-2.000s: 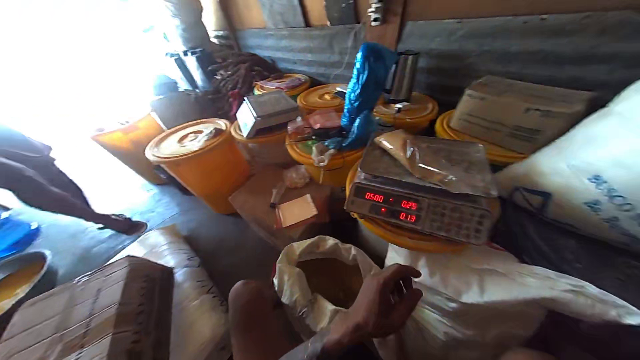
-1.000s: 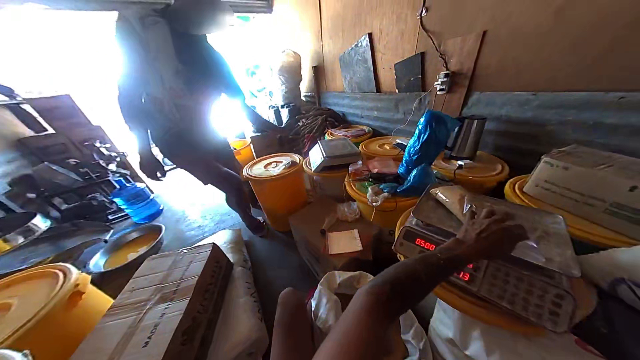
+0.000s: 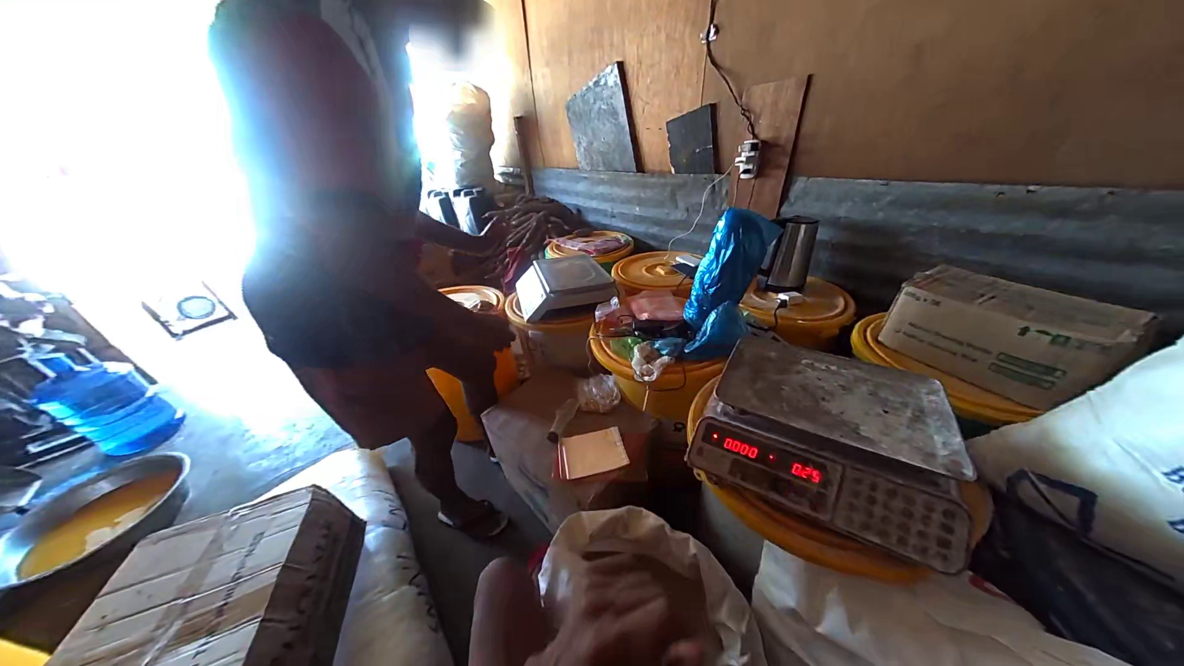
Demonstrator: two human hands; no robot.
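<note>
My right hand (image 3: 629, 606), badly blurred, is low over the open mouth of a white woven sack (image 3: 731, 601) at the bottom middle. Whether it holds anything cannot be made out, and it hides the inside of the sack. My left hand cannot be seen. Right of the sack, a digital weighing scale (image 3: 832, 407) with a worn metal plate and lit red digits rests on a yellow-lidded bucket. Its plate is bare. Beyond the sack, a notepad (image 3: 593, 452) and a small clear plastic bag (image 3: 598, 393) lie on a brown carton (image 3: 527, 435).
Another person (image 3: 342, 231) stands left of several yellow-lidded buckets. One bucket bears a second scale (image 3: 562, 282), another a blue plastic bag (image 3: 731, 268). A steel kettle (image 3: 794, 254) stands behind. Cardboard boxes (image 3: 1013, 333) (image 3: 222, 573) flank the space; a metal basin (image 3: 171, 472) is at left.
The clear bag with its contents is gone from the scale plate. My right hand has moved from the scale back to the sack. The other person has come closer to the buckets.
</note>
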